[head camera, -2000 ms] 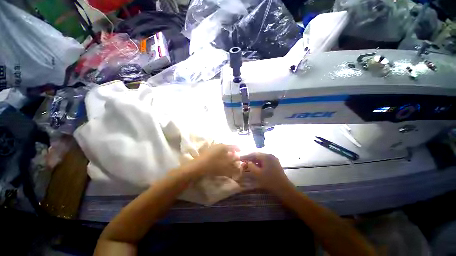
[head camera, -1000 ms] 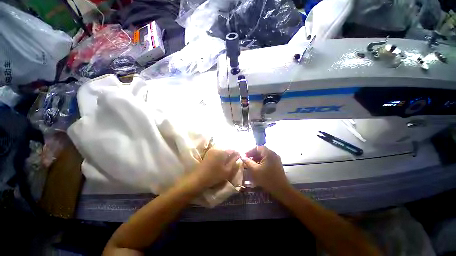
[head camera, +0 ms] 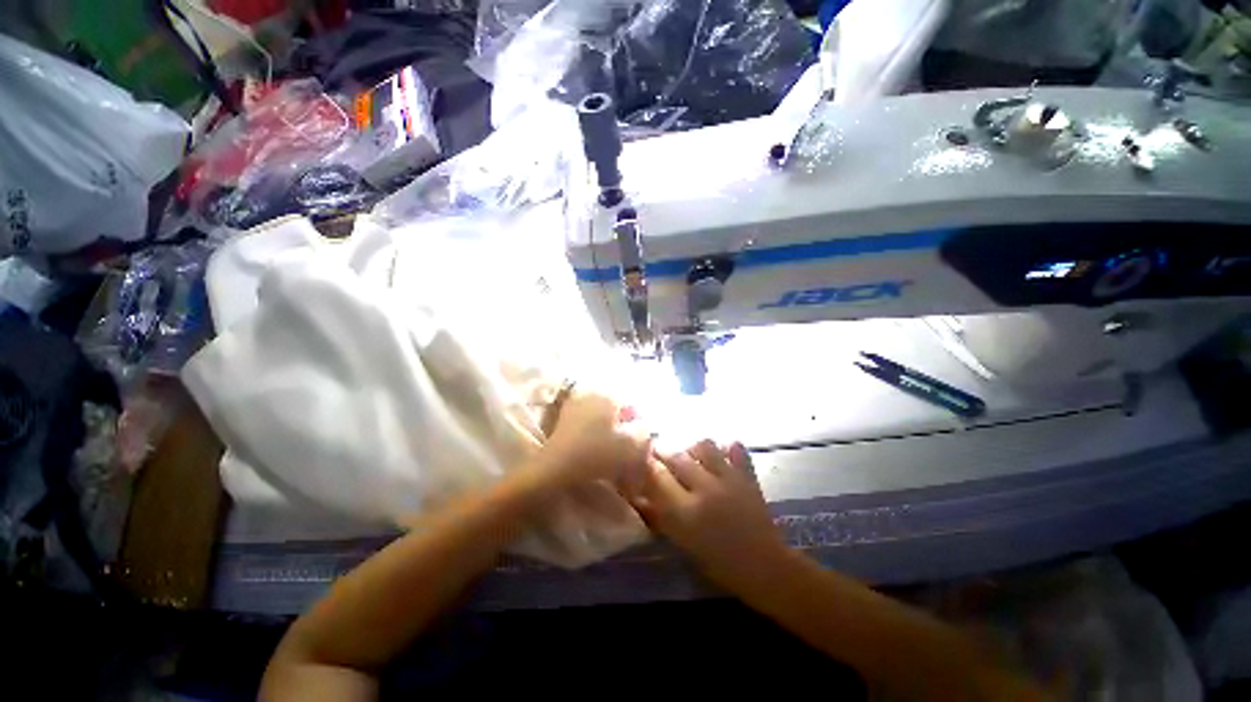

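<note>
A cream-white garment (head camera: 343, 370) lies heaped left of the needle area of the white sewing machine (head camera: 809, 220) with JACK lettering. My left hand (head camera: 593, 442) grips the garment's beige edge just in front of the needle area. My right hand (head camera: 703, 501) lies beside it to the right, fingers bent and a little spread over the edge of the cloth; whether it pinches cloth cannot be told. Bright light washes out the needle, presser foot and the cloth under them.
Dark green-black thread snips (head camera: 919, 384) lie on the machine bed right of my hands. Crumpled clear and red plastic bags (head camera: 275, 144) and a small box (head camera: 398, 121) are behind left. A brown board (head camera: 174, 501) stands at the left. A pale ruler tape (head camera: 878, 523) runs along the table front.
My right hand has moved down from beside the needle area, and its fingers have changed from pinching to spread over the cloth. My left hand stays on the garment. The view has shifted slightly.
</note>
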